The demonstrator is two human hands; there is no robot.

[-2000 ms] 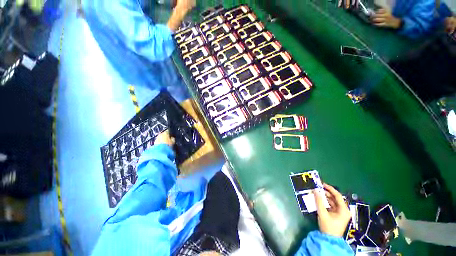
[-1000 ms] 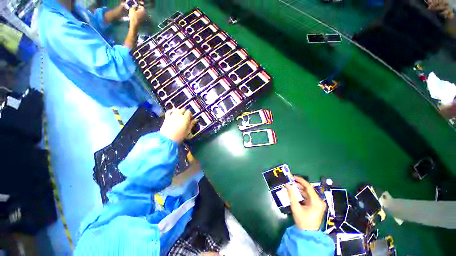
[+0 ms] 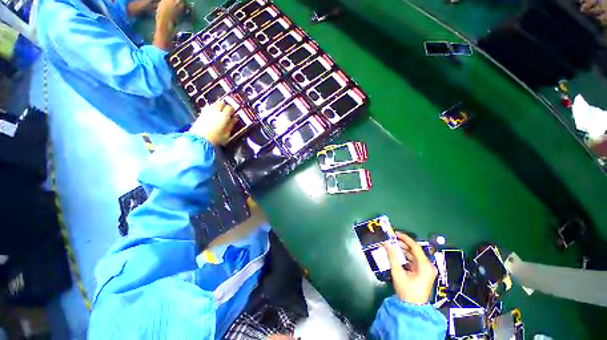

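My left hand (image 3: 216, 122) is at the near left edge of a black blister tray (image 3: 266, 174), its fingers on a red-edged phone housing in a pocket; whether it grips one is hidden. Rows of phone housings (image 3: 308, 133) fill most of the tray, and pockets at its near corner show bare black plastic. My right hand (image 3: 414, 271) holds an LCD module (image 3: 375, 232) with a yellow flex tail, with a whitish piece under the fingers. Two white and red front housings (image 3: 347, 181) lie side by side on the green surface between tray and right hand.
A loose heap of LCD modules (image 3: 467, 323) lies right of my right hand, beside a pale metal arm (image 3: 566, 281). An empty-looking black tray (image 3: 223, 207) lies below the filled one. Another worker's blue sleeve (image 3: 106, 53) is at upper left. Small parts (image 3: 456, 117) lie farther right.
My left hand has come from the lower black tray up to the filled tray, then farther along its left edge. Housings are gone from its near-corner pockets. My right hand still holds the LCD.
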